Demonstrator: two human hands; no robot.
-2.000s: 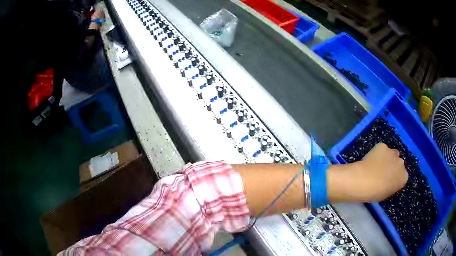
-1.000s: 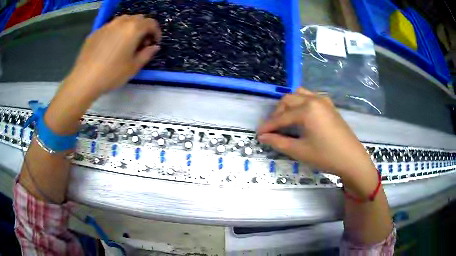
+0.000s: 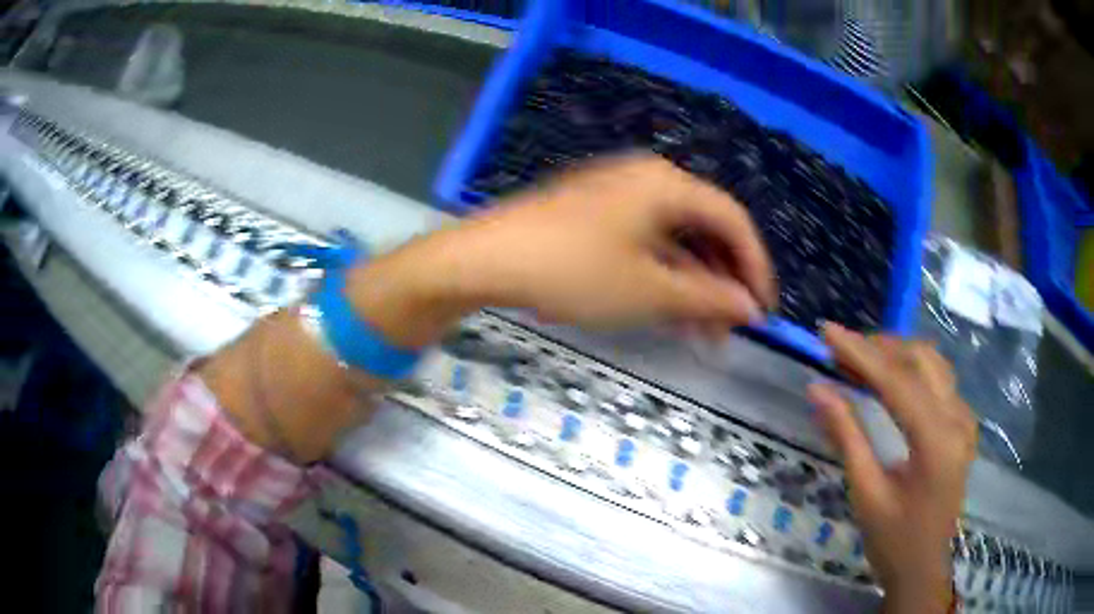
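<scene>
My left hand (image 3: 600, 246), with a blue strap (image 3: 360, 330) on its wrist, is over the near edge of the blue bin (image 3: 906, 192). Its thumb and fingertips are close together; blur hides whether they hold a part. My right hand (image 3: 906, 450) is right of it, above the metal rail, thumb and forefinger apart, with nothing visible between them. The bin is heaped with small black components (image 3: 828, 240). The circuit board panel (image 3: 588, 432) runs diagonally below my hands, with upright capacitors and blue disc components on it.
A clear bag with white labels (image 3: 990, 348) lies right of the bin. A small clear bag (image 3: 152, 66) lies on the dark belt (image 3: 324, 96) at the upper left. Smooth metal edges (image 3: 516, 504) flank the boards. Another blue tray (image 3: 1050, 222) is at the far right.
The view has turned, tilting the boards and bin. My left hand has moved from over the components to the bin's near edge, close to my right hand. My right hand has moved off the boards and opened.
</scene>
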